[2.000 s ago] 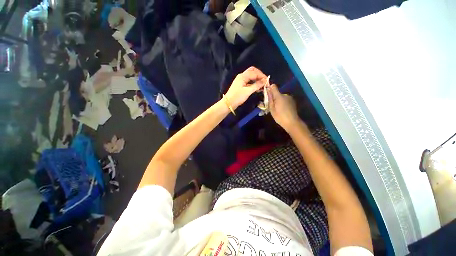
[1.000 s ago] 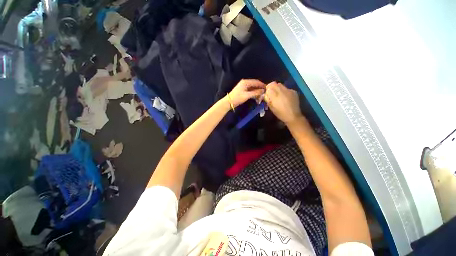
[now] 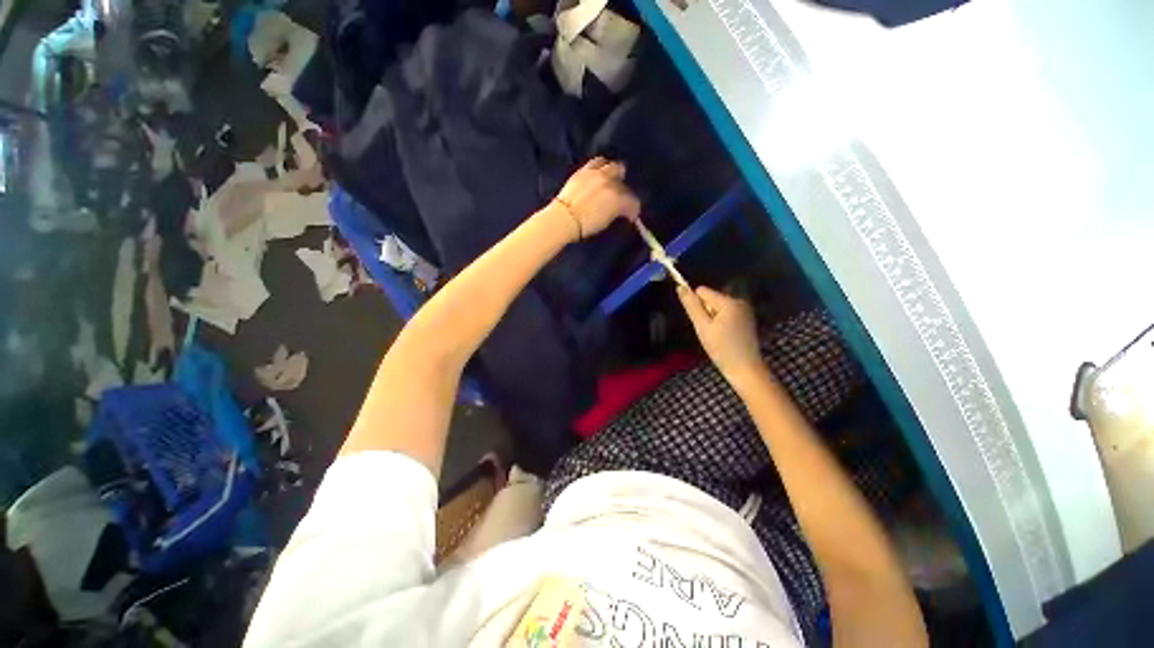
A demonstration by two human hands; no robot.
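A pale, narrow strip (image 3: 661, 256) is stretched between my two hands above a blue crate rim (image 3: 671, 251). It looks like a tie, with a small knot or bunch near its middle. My left hand (image 3: 600, 200) pinches its upper end. My right hand (image 3: 721, 327) grips its lower end, nearer my lap. Navy fabric pieces (image 3: 475, 139) lie piled in and over the crate, left of and beyond my hands. Whether the strip is fastened to anything cannot be seen.
The white table (image 3: 987, 215) with a printed ruler edge (image 3: 911, 298) stands close on the right. Part of the machine (image 3: 1124, 437) shows at the right rim. Another blue crate (image 3: 165, 462) and pale scraps (image 3: 241, 253) lie on the floor at left. Red cloth (image 3: 633, 390) lies by my lap.
My hands have moved apart from close together, the left up and leftward, the right down toward my lap. The pale strip is now drawn out between them.
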